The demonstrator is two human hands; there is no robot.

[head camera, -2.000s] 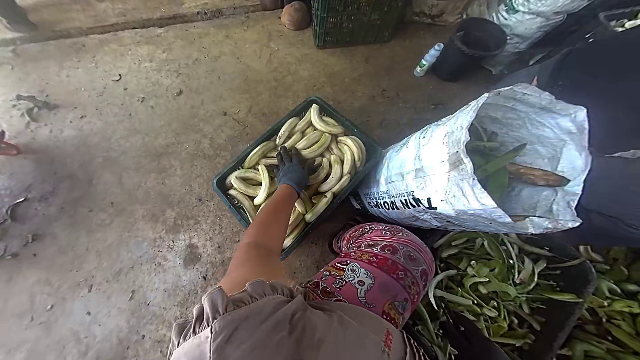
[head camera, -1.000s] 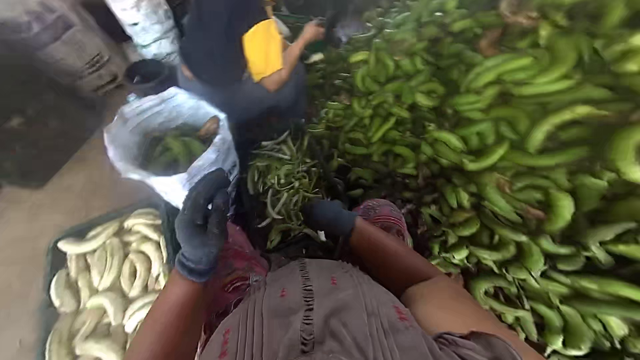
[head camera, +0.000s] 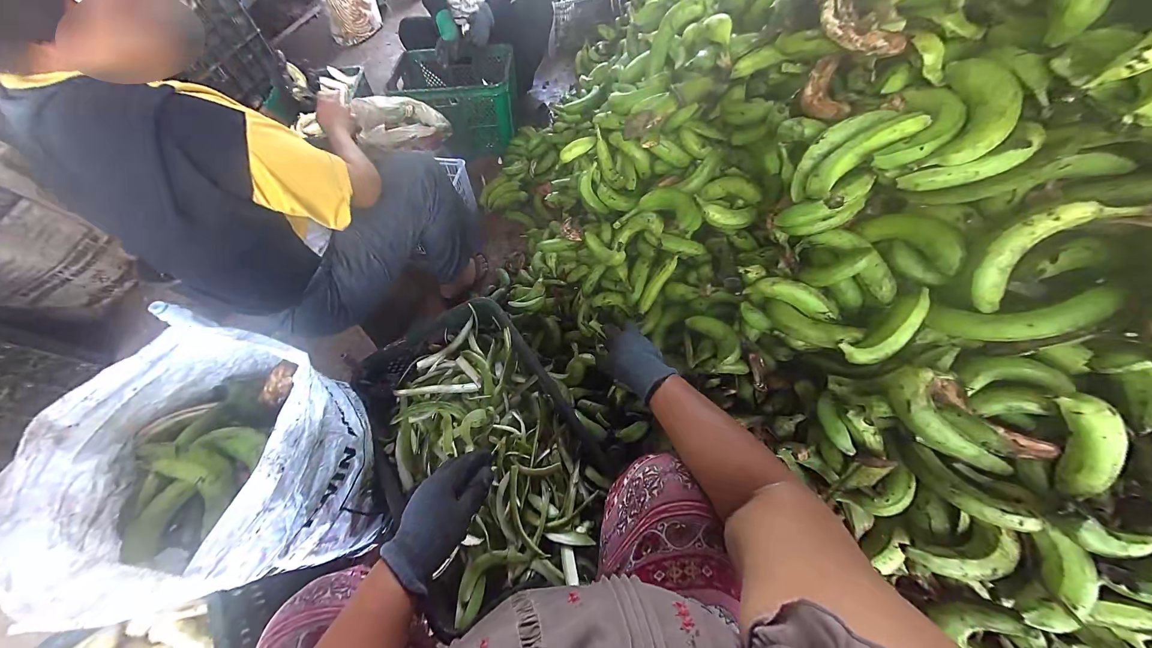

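Observation:
Both my hands wear dark grey gloves. My left hand is over the near left part of a dark crate filled with green banana peels; whether it holds anything cannot be told. My right hand reaches to the near edge of a large heap of green bananas, just right of the crate. Its fingertips are partly hidden among the fruit, so its grip does not show. Left of the crate stands an open white woven sack with green bananas or peels inside.
A co-worker in a dark and yellow shirt sits at the upper left, hands near a pale bundle. Beyond are a green plastic crate and another person's gloved hand. Part of a crate with pale contents shows below the sack.
The view has swung right, toward the heap. My right hand has moved from above the peel crate to the heap's edge. My left hand, raised beside the sack a second ago, is lower over the peels.

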